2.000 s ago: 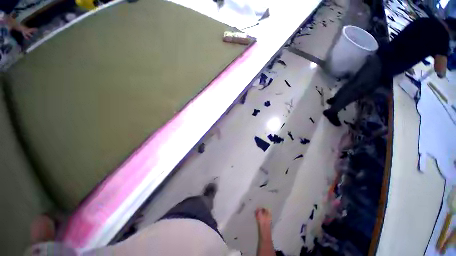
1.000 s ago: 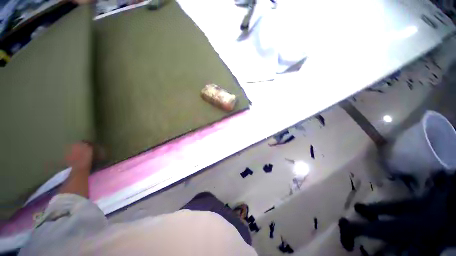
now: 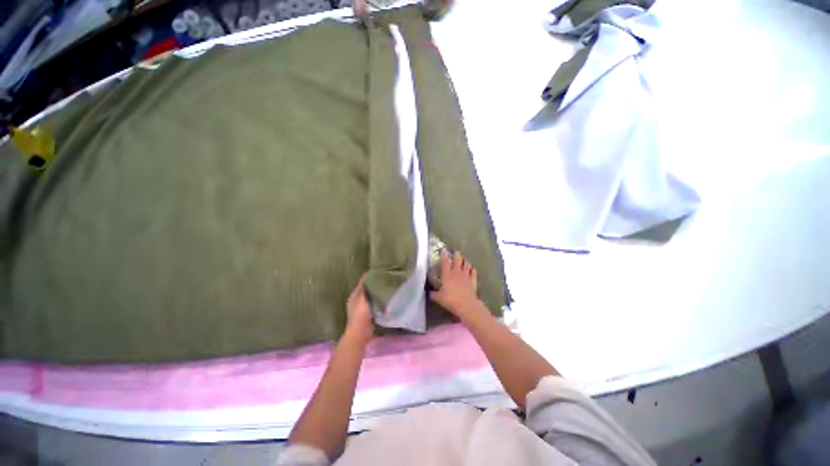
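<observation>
The olive-green fabric ply (image 3: pixel 209 209) lies over most of the table. Its right end is folded, and a white strip of its underside (image 3: pixel 411 136) shows. My left hand (image 3: pixel 360 314) grips the fabric at the near corner of the fold. My right hand (image 3: pixel 455 284) is on the cloth weight (image 3: pixel 438 251), just right of the fold, with its fingers over it; the weight is mostly hidden. More green cloth lies under and right of the fold. Pink underlay paper (image 3: pixel 273 375) shows along the near edge.
A loose white and olive remnant (image 3: pixel 610 155) lies on the white table (image 3: pixel 746 227) at right. A yellow item (image 3: pixel 35 146) sits on the cloth at far left. Another person's hand (image 3: pixel 359 7) is at the far edge by the fold. White rolls (image 3: pixel 193 23) stand beyond.
The view has turned left over the table. The moving ply has come right over the lay, with its end folded. My right hand has come onto the weight.
</observation>
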